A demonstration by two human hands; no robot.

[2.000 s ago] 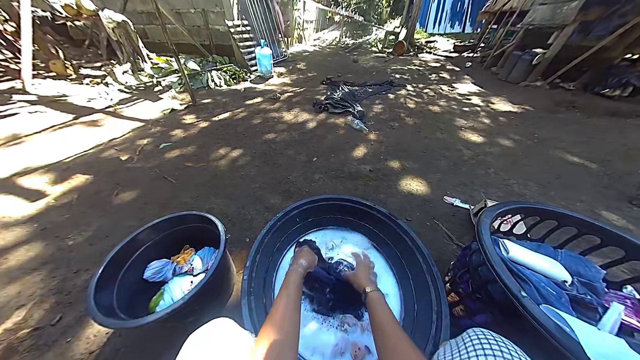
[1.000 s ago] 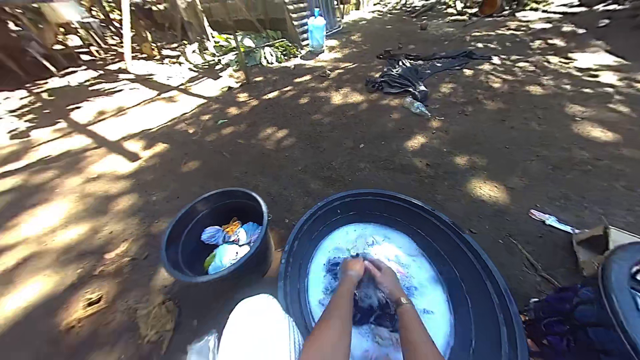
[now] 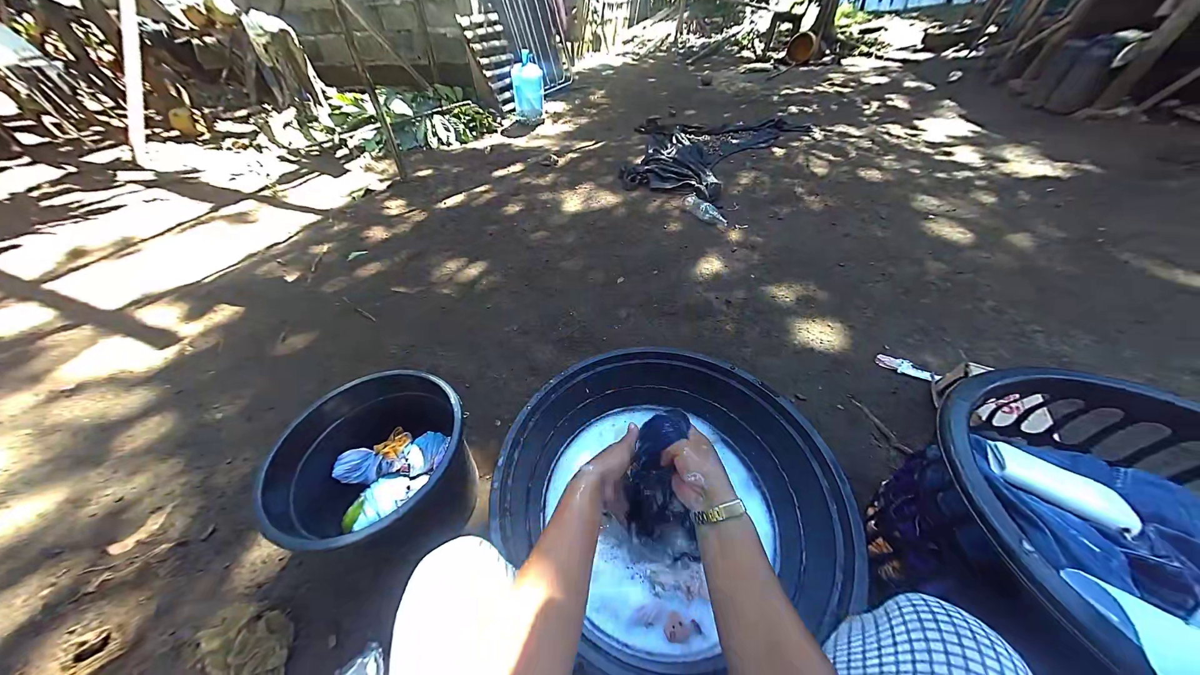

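A large round black plastic basin (image 3: 806, 469) with sudsy water (image 3: 581, 469) stands in front of me. Over the suds, a wet dark cloth (image 3: 654, 469) is bunched between my two hands. My left hand (image 3: 611, 466) grips its left side, while my right hand (image 3: 696, 467), with a gold-coloured watch (image 3: 720, 512) on the wrist, holds the right side. The lower end of the cloth hangs into the foamy water, where a pale, partly submerged cloth (image 3: 670, 619) shows near the basin's lower part.
Left of the basin is a smaller black tub (image 3: 281, 487) holding light-coloured clothes (image 3: 389, 473). A black slotted laundry basket (image 3: 966, 441) with denim clothes (image 3: 1106, 525) stands at the right. Farther off, dark fabric (image 3: 680, 164), a clear plastic bottle (image 3: 705, 210) and a blue water jug (image 3: 528, 86) rest on the dirt ground.
My hands, close together over the suds one second ago, are now apart on either side of the dark cloth, which is raised and bunched between them. The view has swung noticeably.
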